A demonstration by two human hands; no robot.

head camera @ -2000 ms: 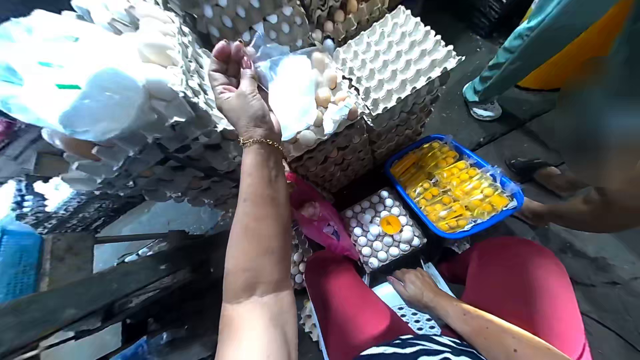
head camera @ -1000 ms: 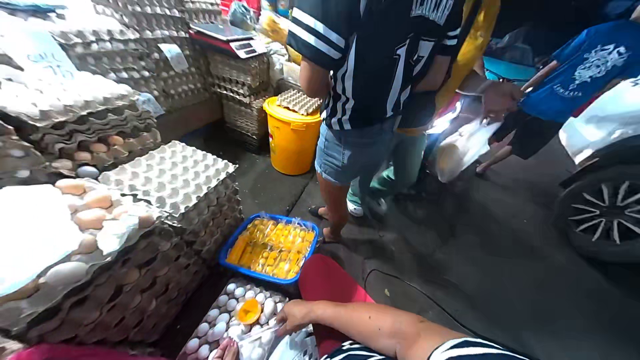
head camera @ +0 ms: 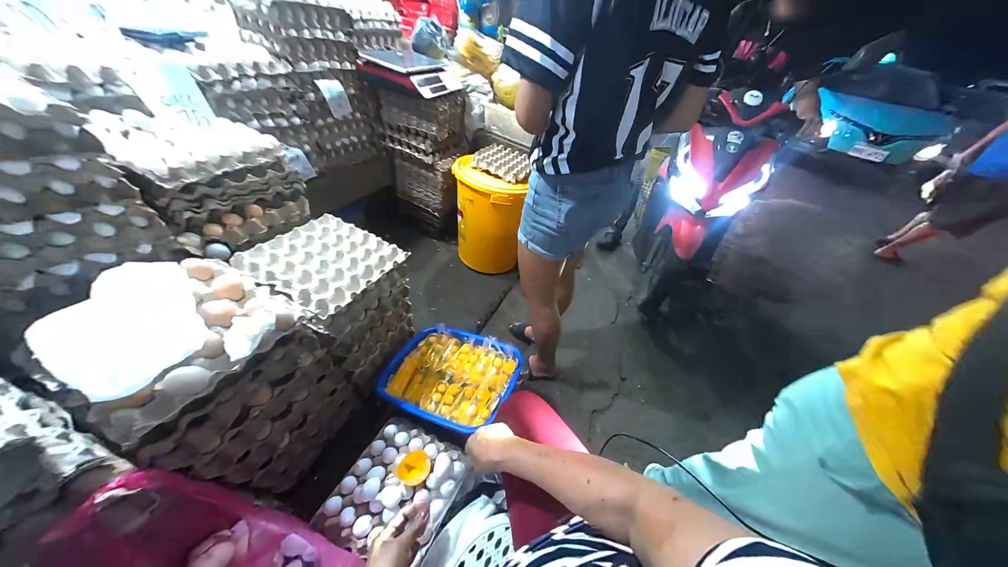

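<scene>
My right hand (head camera: 488, 447) is closed at the front edge of the blue basin (head camera: 516, 378), beside the egg tray; whether it holds anything cannot be seen. My left hand (head camera: 402, 535) rests at the near edge of the tray of white eggs (head camera: 374, 488), its fingers by the eggs. A small orange-yellow cup or piece (head camera: 413, 468) lies on those eggs. Clear plastic packs of yellow egg yolks (head camera: 457, 378) fill the basin. A white perforated plastic basket (head camera: 482, 543) stands between my legs, right of the tray.
Stacked egg trays (head camera: 315, 260) stand on the left, one topped with eggs and a white plastic bag (head camera: 118, 323). A pink plastic bag (head camera: 189, 528) is lower left. A person stands beyond the basin near a yellow bucket (head camera: 492, 213). A lit motorcycle (head camera: 701, 189) and another person are at right.
My right hand has moved from the egg tray to the basin's edge. A lit motorcycle and a person in yellow and light green now show at right. The view has swung since the earliest frame.
</scene>
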